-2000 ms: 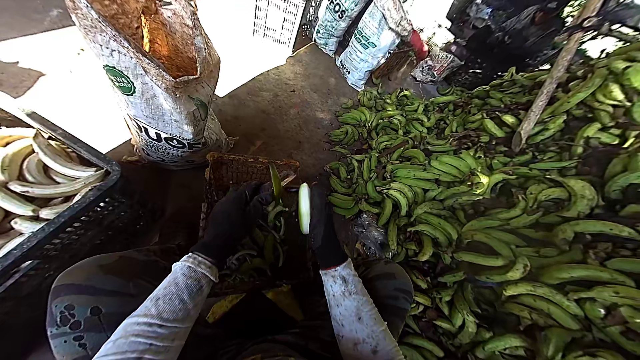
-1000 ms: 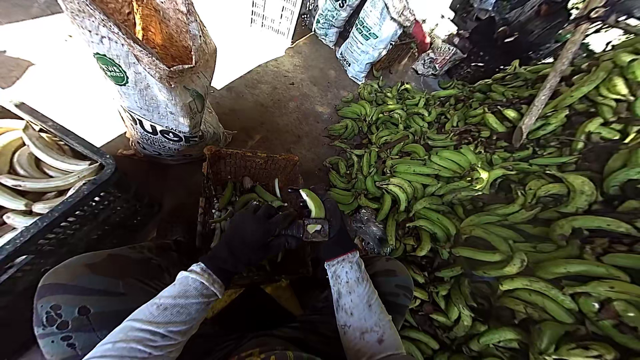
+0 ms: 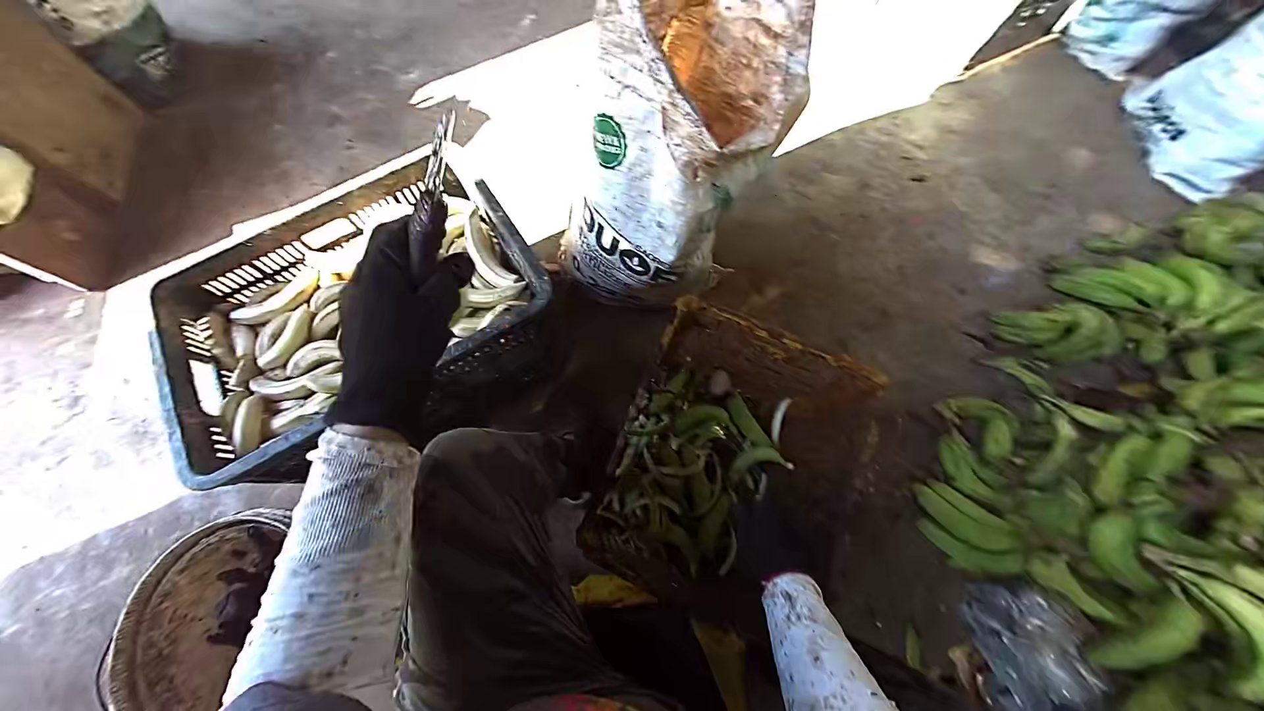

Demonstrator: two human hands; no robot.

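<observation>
My left hand (image 3: 395,316), in a black glove, is raised over the black plastic crate (image 3: 207,474) of peeled plantains (image 3: 286,341). Its fingers are closed on the dark handle of a knife (image 3: 434,188), blade pointing up. My right hand (image 3: 770,533), also in a dark glove, is low at the right side of a brown crate (image 3: 780,346) that holds green peels (image 3: 691,444). Shadow hides its fingers, so whether it holds anything cannot be told.
A stained woven sack (image 3: 642,188) stands open between and behind the crates. Unpeeled green plantains (image 3: 1136,474) cover the floor at the right, beside a crumpled clear plastic bag (image 3: 1027,642). A round bucket (image 3: 188,622) is at the lower left, and white sacks (image 3: 1205,109) are at the top right.
The view has swung left. My left hand has moved from the brown crate to above the crate of peeled plantains. The peeled piece seen earlier at my right hand no longer shows there.
</observation>
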